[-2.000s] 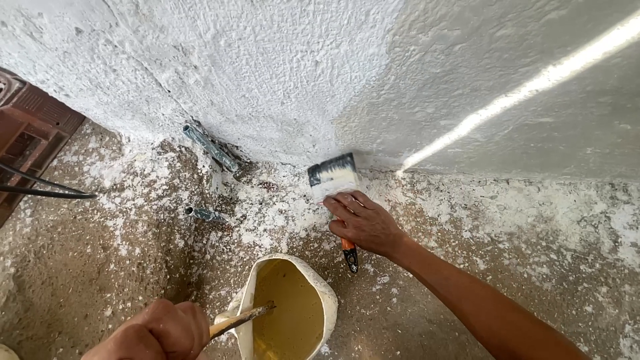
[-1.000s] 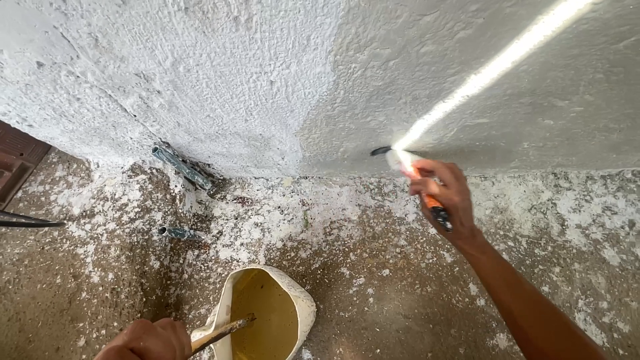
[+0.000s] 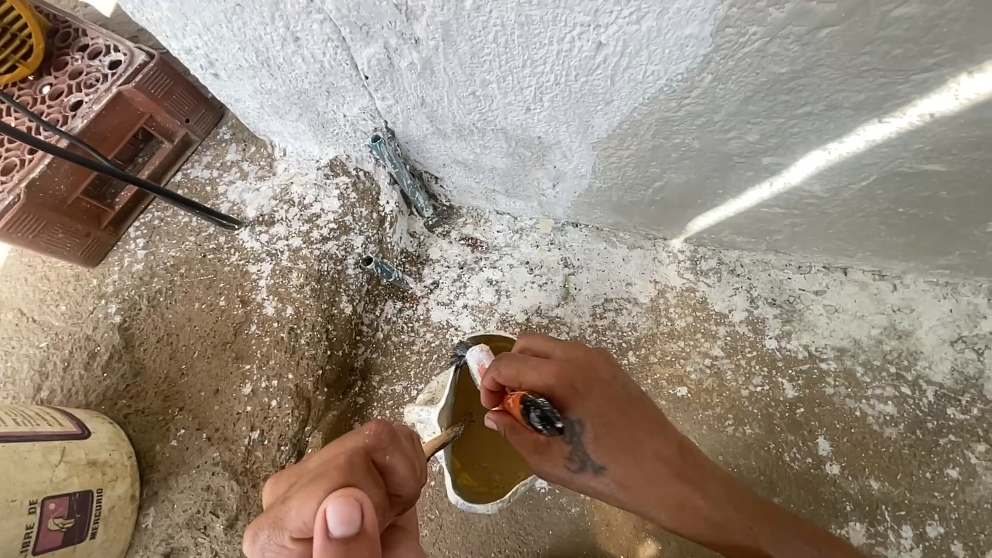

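Observation:
My right hand (image 3: 566, 411) grips a wide paintbrush (image 3: 535, 412) by its orange and black handle; its dark bristles are at the rim of a white plastic container (image 3: 500, 508). Yellowish-brown liquid (image 3: 484, 465) fills part of that container. My left hand (image 3: 349, 488), at the container's left, is closed around a wooden stick (image 3: 442, 440) whose tip reaches over the liquid. Behind them, the rough wall shows a bright white area (image 3: 504, 85) on the left and a greyer area (image 3: 814, 101) on the right.
Two pipe stubs (image 3: 403, 177) (image 3: 387, 273) stick up near the wall's base. A brown plastic crate (image 3: 116, 170) with black cables (image 3: 155, 186) stands at upper left, a dirty plastic bucket (image 3: 70, 480) at lower left. White flakes cover much of the rough floor (image 3: 232, 349).
My right hand has moved the brush from the foot of the wall back to the container's rim. The left hand still holds the stick there. The view has shifted left.

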